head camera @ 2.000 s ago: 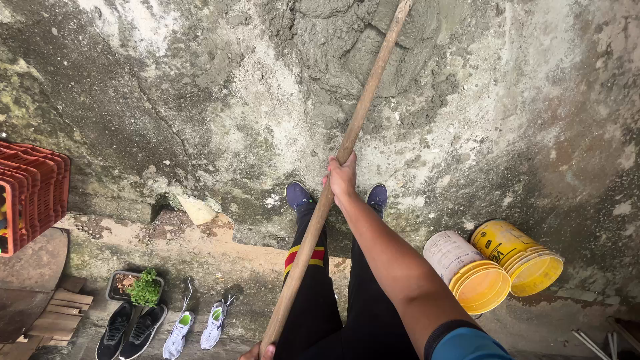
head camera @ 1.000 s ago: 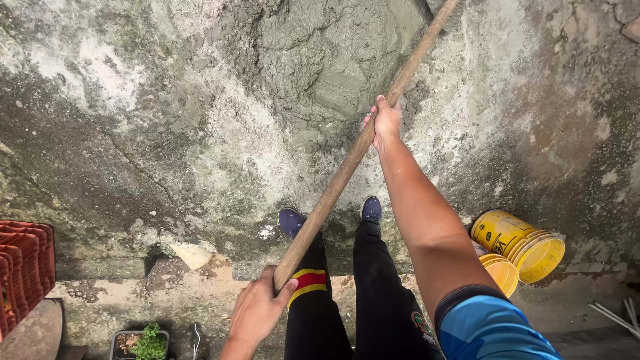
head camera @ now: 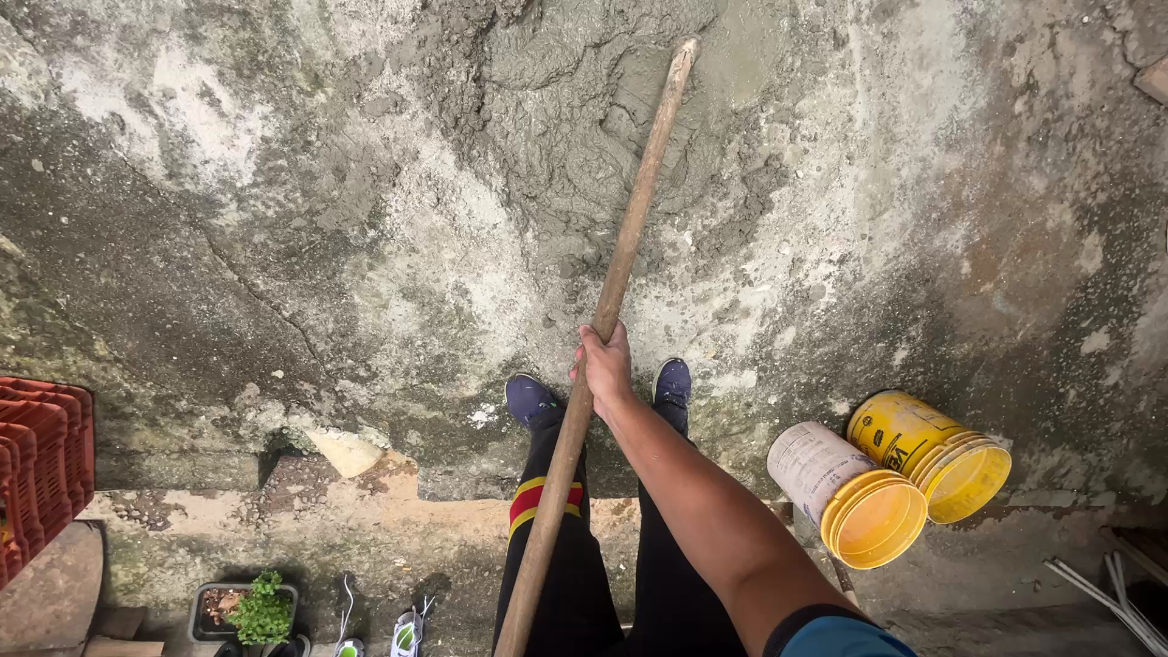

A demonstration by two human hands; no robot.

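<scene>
My right hand (head camera: 606,365) is closed around a long wooden handle (head camera: 630,228) in front of my legs. The handle slants from the bottom of the view up to the wet grey mortar (head camera: 575,119) spread on the ground. Its upper end lies over the mortar; whether a tool head is sunk in there cannot be seen. The handle's lower end runs out of view between my legs and the left side. My left hand is out of view. My dark shoes (head camera: 529,400) stand just short of the mortar.
Two plastic buckets, one whitish (head camera: 815,470) and one yellow (head camera: 899,429), lie tipped at the right. A red plastic crate (head camera: 46,465) stands at the left. Along the bottom are a potted plant (head camera: 263,610), shoes (head camera: 406,634) and wood pieces; pale rods (head camera: 1104,598) lie lower right.
My right hand has come back toward my body along with the handle, whose upper end now shows over the mortar. My left hand, on the handle a second ago, has left the view.
</scene>
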